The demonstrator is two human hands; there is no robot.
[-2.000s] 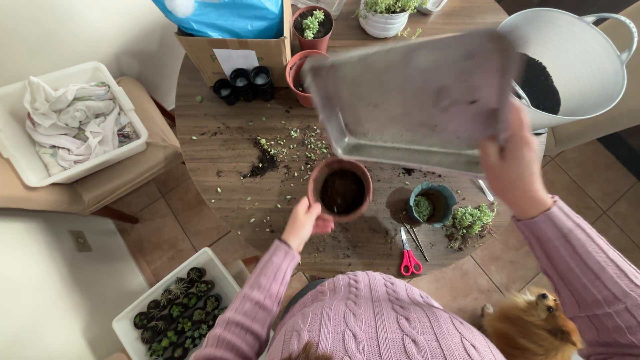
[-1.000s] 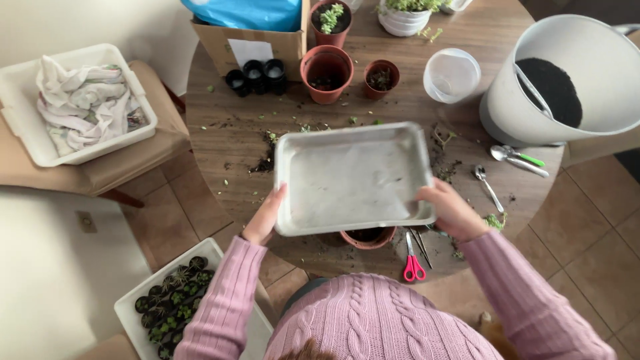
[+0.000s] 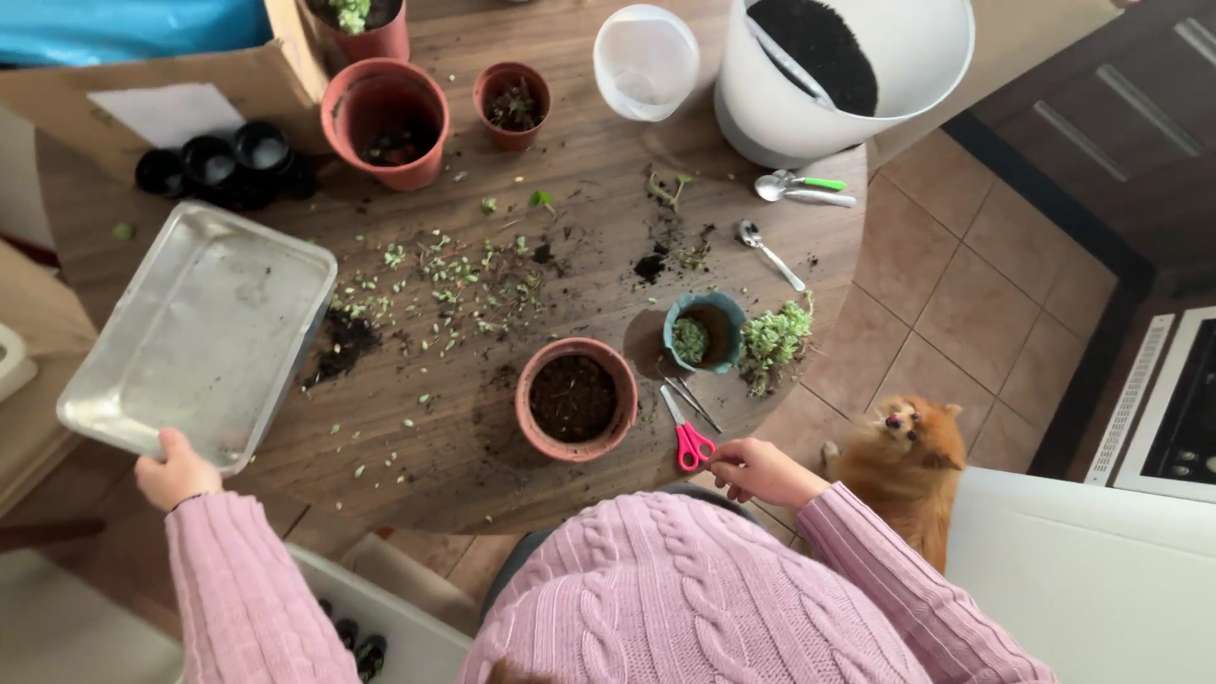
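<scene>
My left hand point(image 3: 179, 469) grips the near edge of an empty metal baking pan point(image 3: 204, 328), over the table's left side. My right hand point(image 3: 760, 471) is at the near table edge, fingertips by the handles of pink scissors point(image 3: 692, 445); whether it touches them I cannot tell. Tweezers point(image 3: 693, 403) lie beside the scissors. Between my hands stands a terracotta-coloured pot point(image 3: 576, 399) with dark soil inside. To its right are a blue-green pot point(image 3: 705, 332) holding a small succulent and a loose clump of succulent point(image 3: 777, 344). Succulent leaves point(image 3: 465, 285) and spilled soil point(image 3: 347, 344) are scattered on the wood.
Along the back stand a cardboard box point(image 3: 190, 76), small black pots point(image 3: 214, 163), reddish pots point(image 3: 385, 123), a clear plastic tub point(image 3: 646, 63) and a white bucket of soil point(image 3: 836, 85). Spoons point(image 3: 771, 255) lie at right. A dog point(image 3: 902, 465) is on the tiled floor.
The pan has moved left, now in my left hand alone; a second ago both hands held it over the front of the table. My right hand has let go and come down by the scissors.
</scene>
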